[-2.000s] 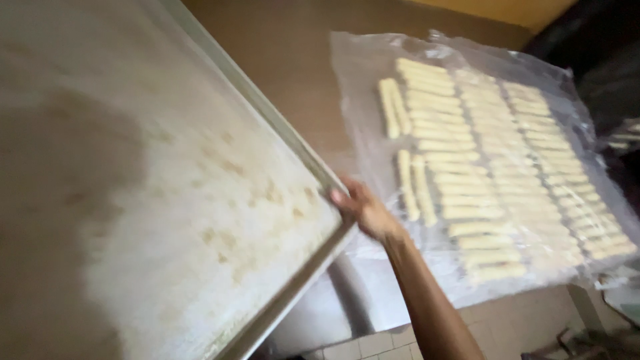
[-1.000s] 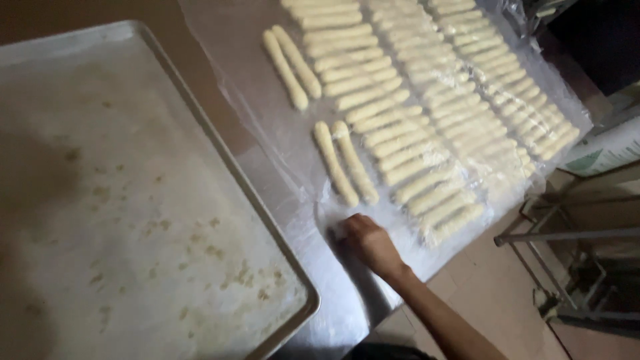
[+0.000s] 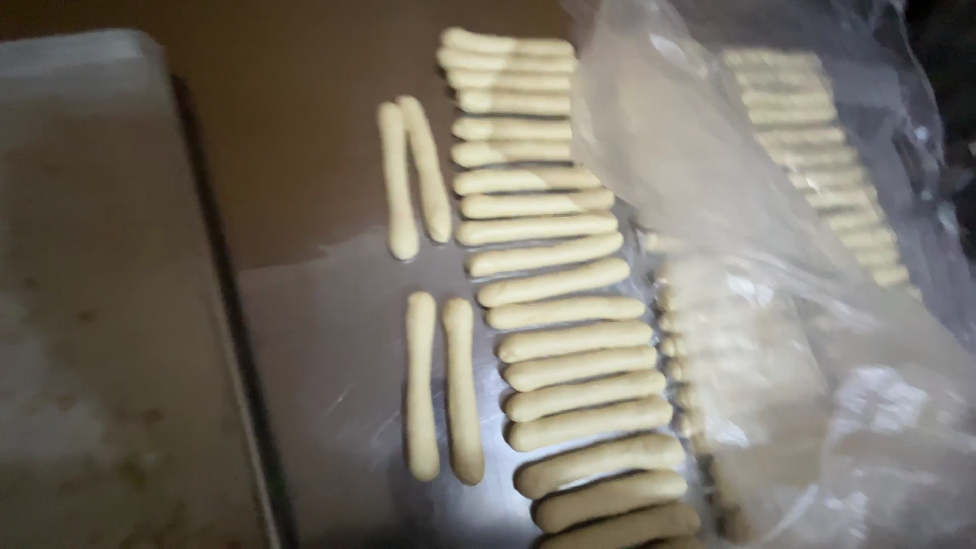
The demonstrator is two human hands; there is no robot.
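Note:
Neither my left hand nor my right hand shows in the view now. Several pale dough sticks lie side by side in a long column on a metal table, bare of plastic for most of their length. Two upright dough sticks sit left of that column, with another pair of dough sticks above them. A clear plastic sheet, folded and raised in places, covers part of the dough to the right. More dough sticks show through or beside it at the upper right.
A large metal baking tray with brownish stains lies on the left, its right rim near the loose dough sticks. The shiny metal tabletop runs between tray and dough. At the upper right corner it is dark.
The plastic sheet has been drawn back to the right, uncovering the left column of dough sticks. The hand seen earlier by the dough has left the view. The view has moved closer.

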